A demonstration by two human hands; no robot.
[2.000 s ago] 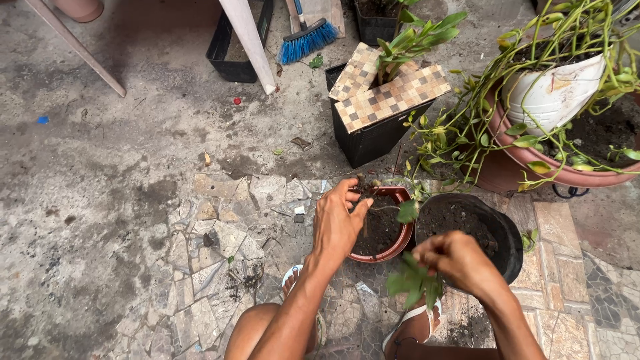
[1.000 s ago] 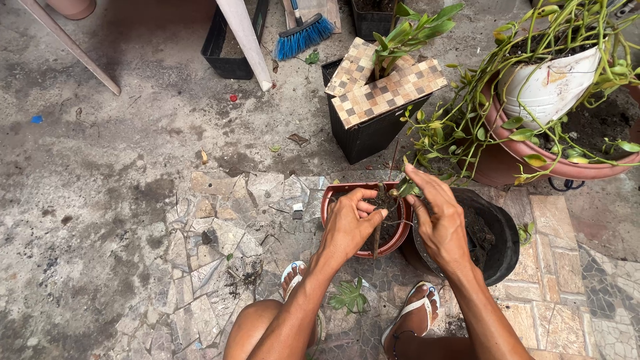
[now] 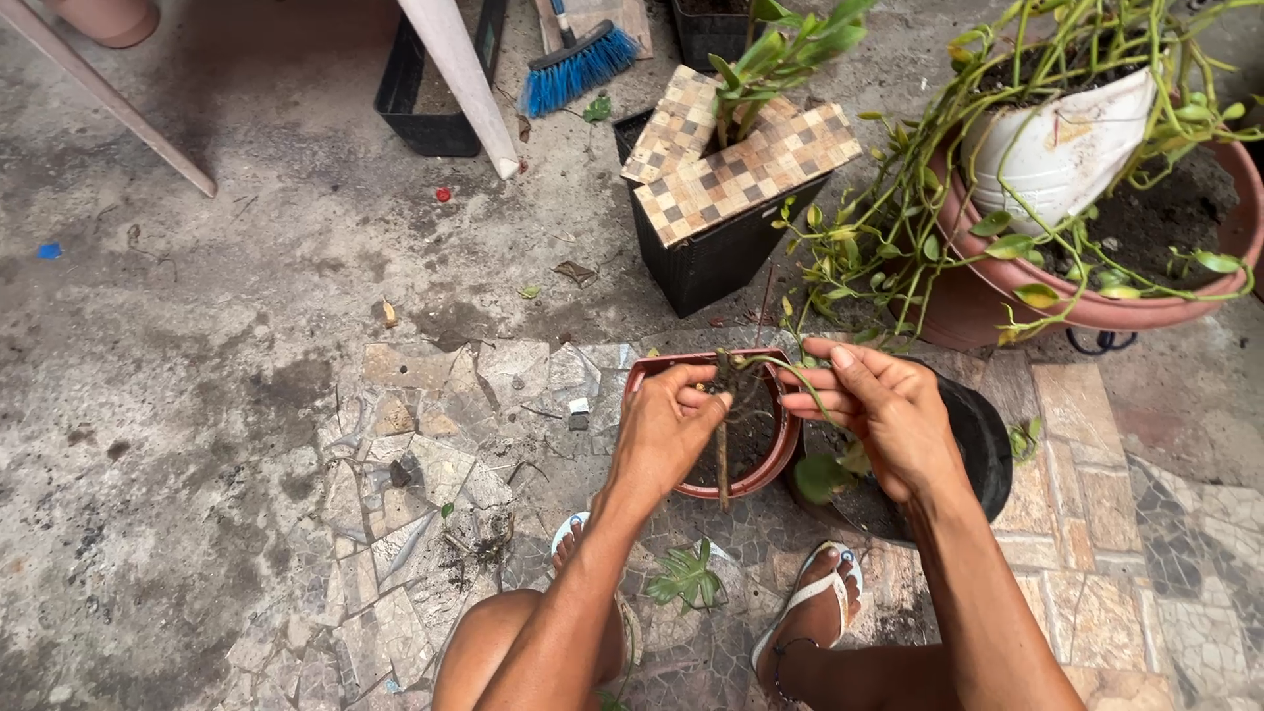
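Observation:
My left hand (image 3: 671,420) pinches a brown plant cutting (image 3: 724,454) by its rooted upper part, over a reddish-brown plastic pot (image 3: 785,444) with soil. A thin green stem (image 3: 805,385) arches from the cutting to the right, past the fingers of my right hand (image 3: 874,405). The right fingers are apart and lie beside or against that stem; whether they grip it cannot be told. A round green leaf (image 3: 822,478) hangs below my right hand, over a black pot of soil (image 3: 978,434). A lobed green leaf (image 3: 686,576) lies on the paving between my feet.
Beyond the pots stands a black planter (image 3: 706,262) topped with checkered tile pieces (image 3: 746,173). At the right, a large terracotta-coloured pot (image 3: 1116,308) holds a white container (image 3: 1062,148) and trailing vines. A blue-bristled brush (image 3: 581,71), a black trough (image 3: 430,133) and pale furniture legs (image 3: 459,84) are farther back.
The lobed leaf was in my right hand two seconds ago and is now on the paving. My right hand has moved from close beside the left, its fingers now spread near the green stem.

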